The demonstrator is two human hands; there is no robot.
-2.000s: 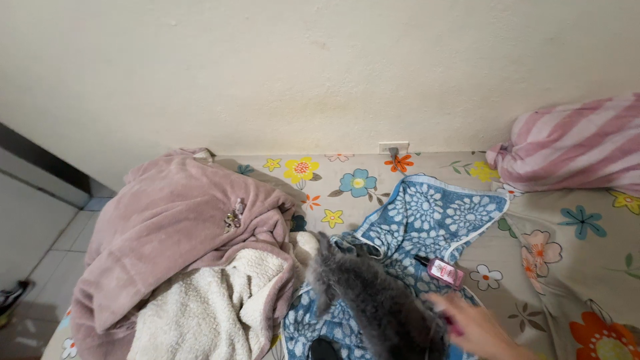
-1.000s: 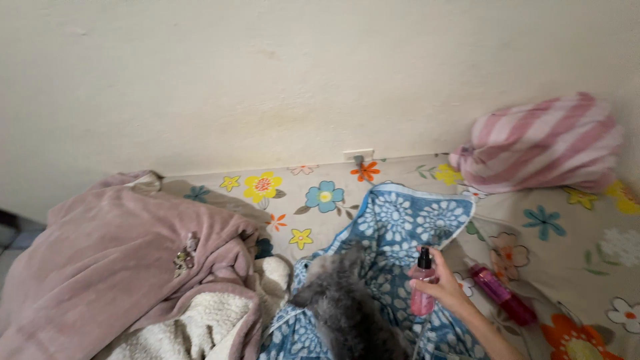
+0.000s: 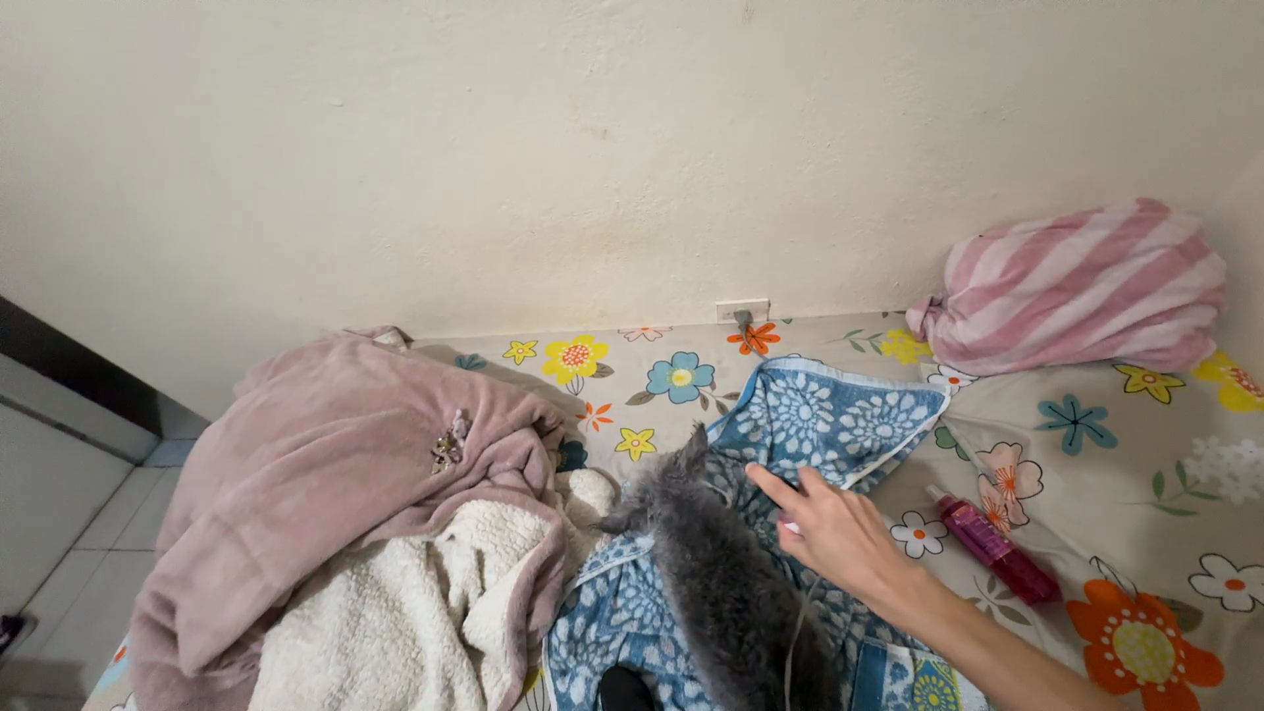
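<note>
A small grey, curly-haired dog (image 3: 736, 583) is on a blue and white patterned towel (image 3: 839, 410), its head towards the wall. My right hand (image 3: 839, 528) is just right of the dog's shoulders, index finger extended, curled around a small spray bottle; only its dark top (image 3: 787, 484) and a bit of its pink body show. My left hand is out of view. A second bottle, with magenta liquid (image 3: 997, 548), lies on the flowered sheet right of my hand. At the bottom edge, a rounded black object (image 3: 625, 688) shows on the towel, its kind unclear.
A mauve fleece blanket (image 3: 336, 464) with a cream lining (image 3: 395, 612) is heaped at left. A pink striped bundle (image 3: 1086, 286) sits at the back right. Behind the bed is a wall with a socket and plug (image 3: 743, 311). A thin pale cord (image 3: 793, 642) crosses the dog's back.
Two seconds ago a small pink bottle lay on the towel; one second ago my right hand held it upright. The hand now reaches closer to the dog, the bottle mostly hidden. The view has shifted.
</note>
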